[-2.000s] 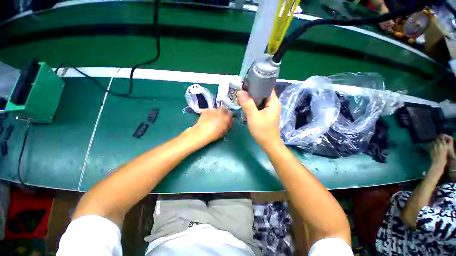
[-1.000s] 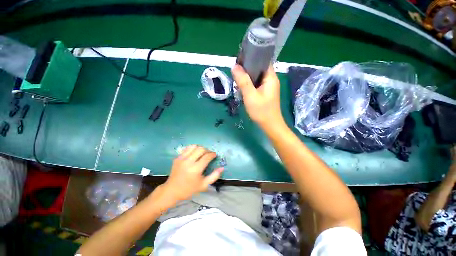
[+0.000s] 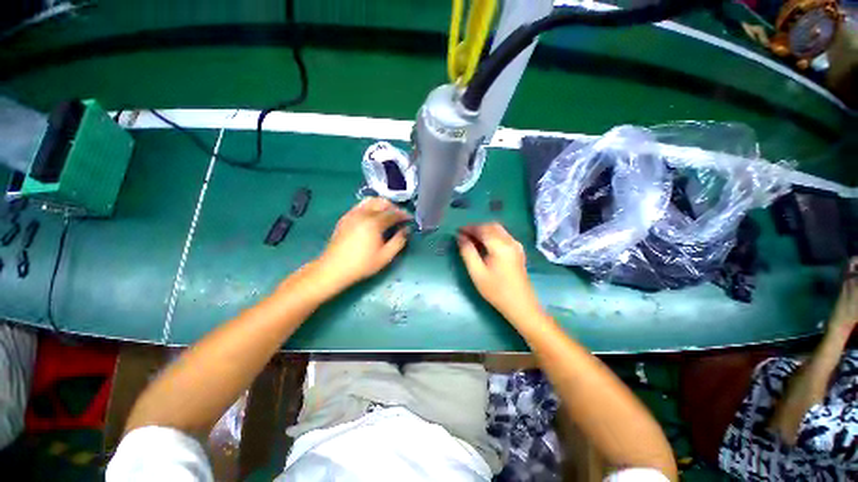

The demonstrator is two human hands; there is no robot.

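The silver-grey electric screwdriver hangs tip down between my hands. My left hand is just left of its tip, thumb and fingers pinched around a small black part, mostly hidden. My right hand is off the driver, right of the tip, fingertips low over the bench; whether they hold anything is unclear. Two black housings lie left of my hands. A white round container with a dark part inside stands behind my left hand. A small dark square lies behind my right hand.
A clear bag of black parts lies right on the green bench, with black pieces beyond it. A green block with a black top stands left, more small black parts near it. A black cable crosses the bench. Another person's arm shows far right.
My right hand has let go of the screwdriver, which now hangs lower and further left in view. My left hand has moved from the bench's front edge up to beside the tip.
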